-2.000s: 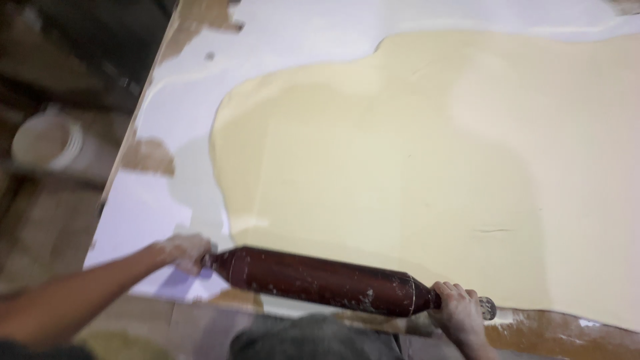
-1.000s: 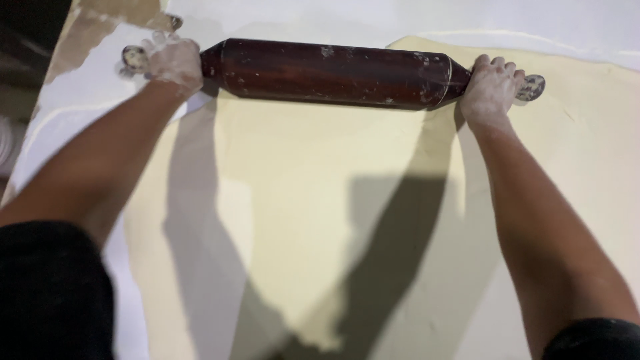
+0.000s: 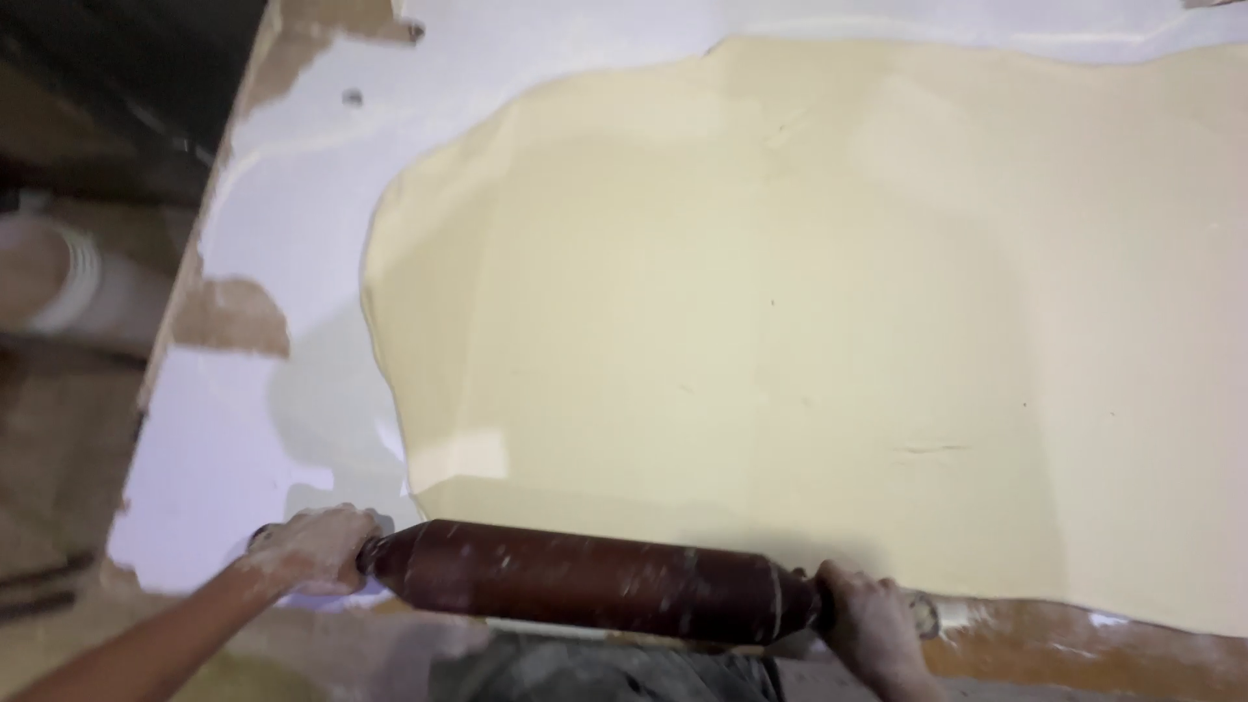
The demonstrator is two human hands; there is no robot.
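Note:
A large, thin sheet of pale yellow dough covers much of the work table. My left hand, dusted with flour, grips the left handle of a big dark red rolling pin. Around its right handle my right hand is closed, and the handle's knobbed end sticks out past the fingers. The pin lies crosswise along the near edge of the dough, close to the table's front edge and tilted slightly down to the right.
The white table top has worn brown patches and a wooden border. Left of the table, on a lower level, a whitish bucket lies or stands beside a dark object. Small dark marks dot the table's upper left.
One second ago the rolling pin and both hands were out over the far part of the dough; now they are back at the near edge, much as they were two seconds ago.

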